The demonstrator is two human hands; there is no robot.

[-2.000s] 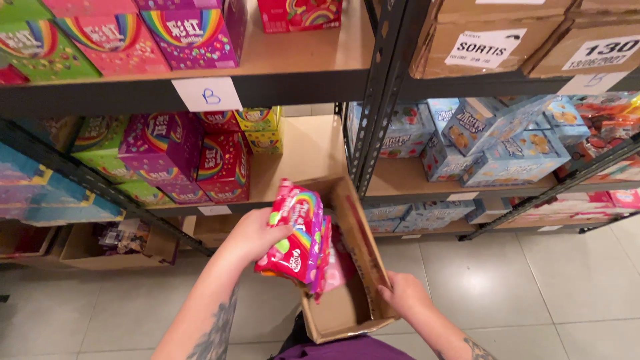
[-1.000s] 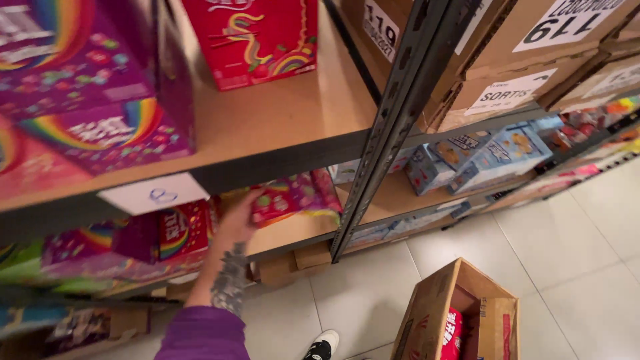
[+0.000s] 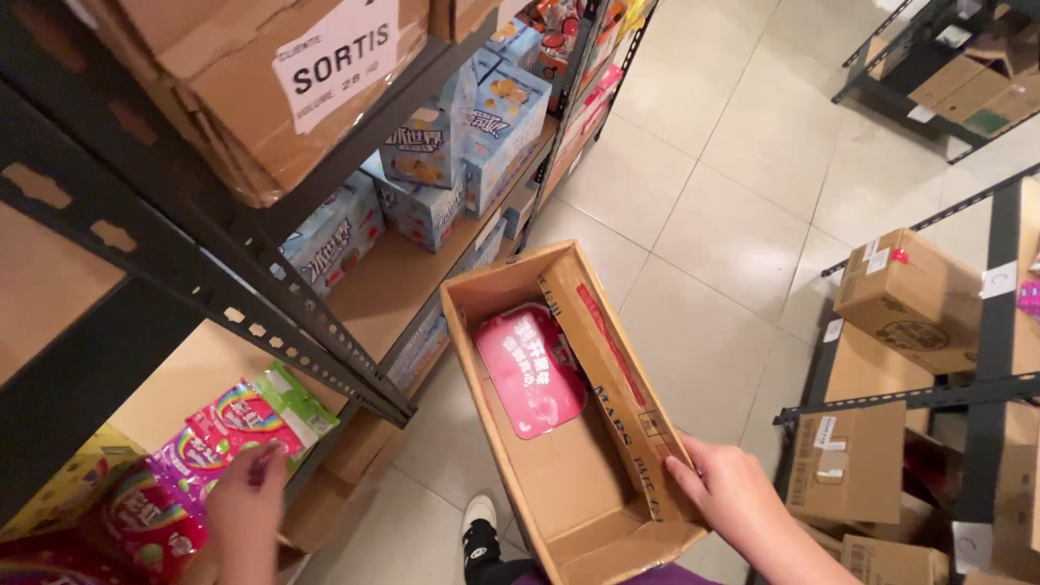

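Observation:
My right hand [image 3: 723, 487] grips the right side wall of an open cardboard box [image 3: 569, 496], tilted in front of me. Inside the box lies a pink-red printed piece [image 3: 532, 370]; the rest of the box's bottom is bare cardboard. My left hand [image 3: 248, 504], slightly blurred, is at the lower left with its fingers loosely curled and nothing visible held. It is right beside candy bags on the shelf: a red bag [image 3: 244, 418], a green bag [image 3: 296, 406] and a purple bag [image 3: 187, 463]. Red candy packaging [image 3: 150, 520] lies nearer me.
A black perforated metal upright [image 3: 325, 341] stands between the candy shelf and one with light-blue boxes [image 3: 504, 122]. A large labelled carton [image 3: 268, 89] sits above. My shoe [image 3: 479, 536] is on the tiled floor. Another rack with cartons [image 3: 910, 301] stands at right.
The candy bags, held in my left hand earlier, now lie on the shelf with that hand beside them. The box, low at the right one second ago, is now central and in my right hand. The view has swung right.

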